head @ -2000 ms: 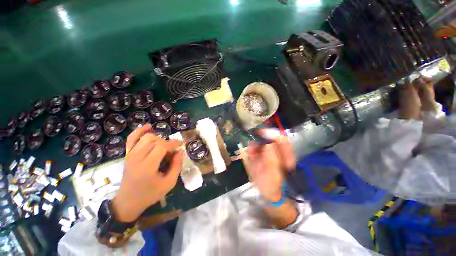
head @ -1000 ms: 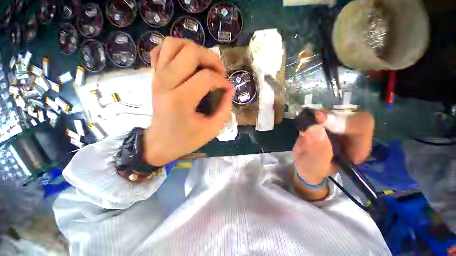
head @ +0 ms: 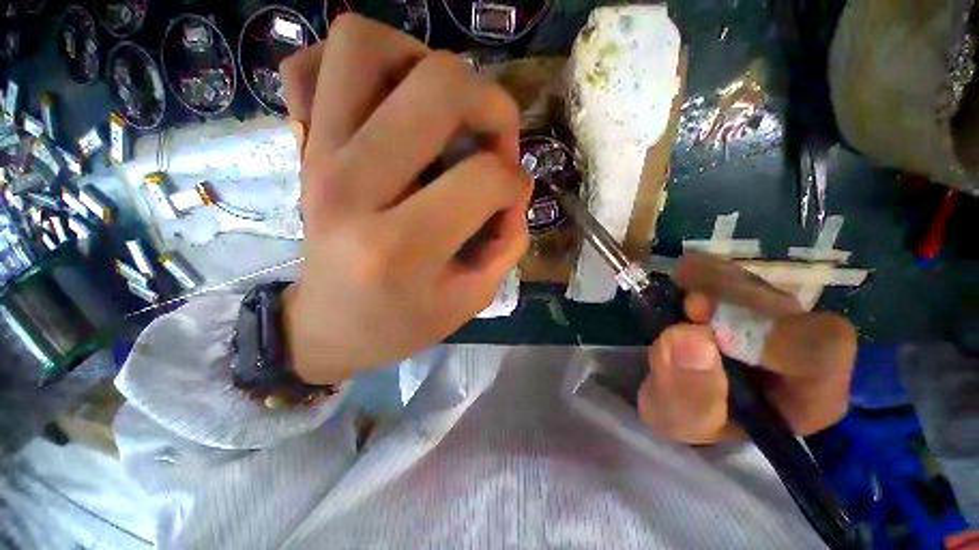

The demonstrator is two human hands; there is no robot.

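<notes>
My right hand (head: 751,349), with white tape on a finger, grips the soldering iron (head: 607,245). Its silver tip points up-left and reaches the round circuit board unit (head: 545,183) in the brown work fixture (head: 636,215). Whether it touches cannot be told. A stained white strip (head: 623,81) lies on the fixture, right of the board. My left hand (head: 403,204) is curled at the board's left edge, fingertips pinched. What it pinches cannot be made out; a thin solder wire (head: 231,281) runs to it from the left.
Small batteries (head: 116,138) lie in a pile at the left, a few on the white pad (head: 252,161). More round boards (head: 196,64) stand behind. The cleaning pot (head: 896,91), tweezers (head: 813,183) and a red-handled tool (head: 936,223) are at the right. Taped strips (head: 789,263) lie near my right hand.
The view has moved closer to the fixture. My right hand has brought the iron's tip from beside the fixture to the board. My left hand stays curled beside the board.
</notes>
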